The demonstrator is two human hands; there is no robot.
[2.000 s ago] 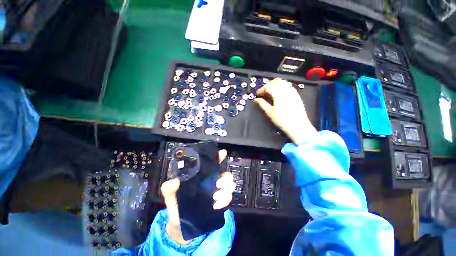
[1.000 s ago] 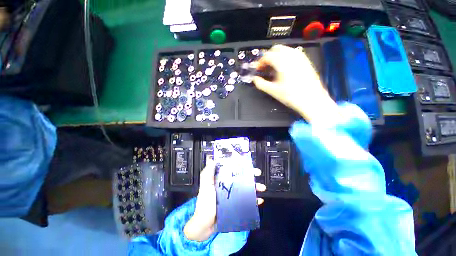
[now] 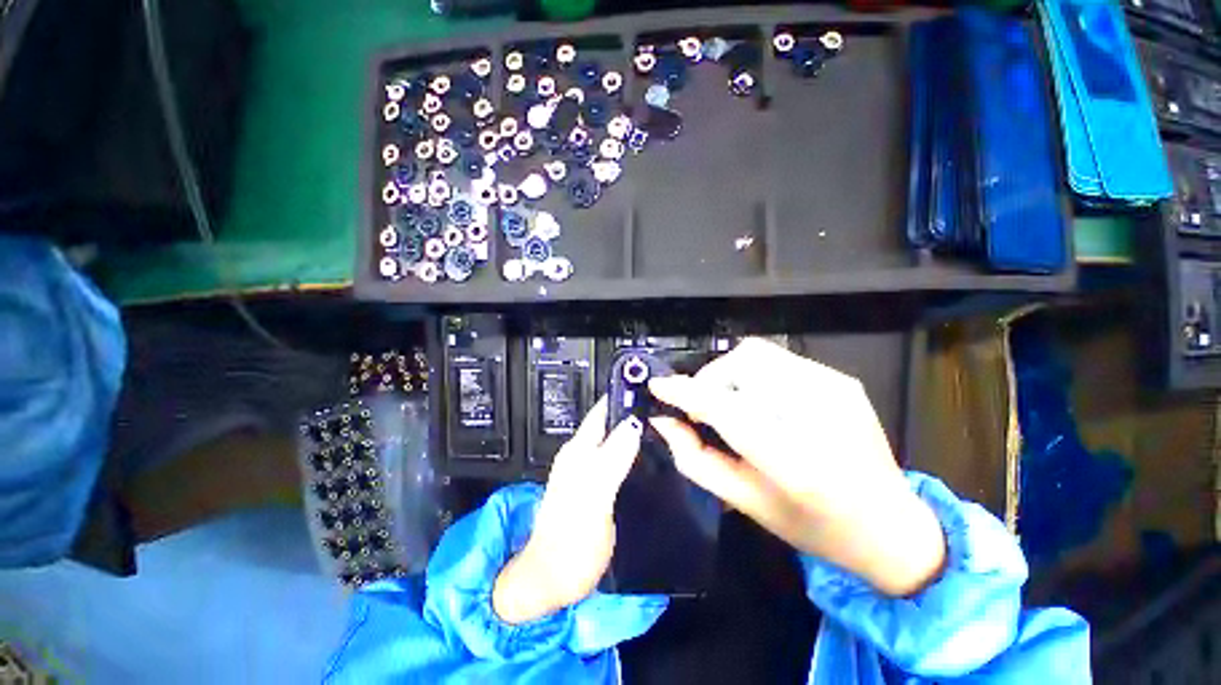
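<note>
My left hand (image 3: 569,522) holds a dark glossy rear cover (image 3: 659,522) from its left side, with the thumb near the camera area. A camera lens ring (image 3: 636,371) with a pale rim shows at the cover's upper left corner. My right hand (image 3: 790,448) is over the cover's upper right, with thumb and index fingertips together beside the ring. Whether the fingertips pinch a small part is hidden. The parts tray (image 3: 696,285) lies beyond both hands, with many scattered lens rings in its left compartments.
Phone bodies (image 3: 475,395) lie in a tray behind the hands. A blister tray (image 3: 346,495) is at lower left. Dark blue panels (image 3: 1024,161) and cyan panels (image 3: 1111,107) are at upper right. An open cardboard box (image 3: 1014,442) with blue film is at right.
My right hand has moved from the parts tray down to the cover. The cover now looks dark instead of pale and reflective. The view has shifted, and the press is mostly out of view.
</note>
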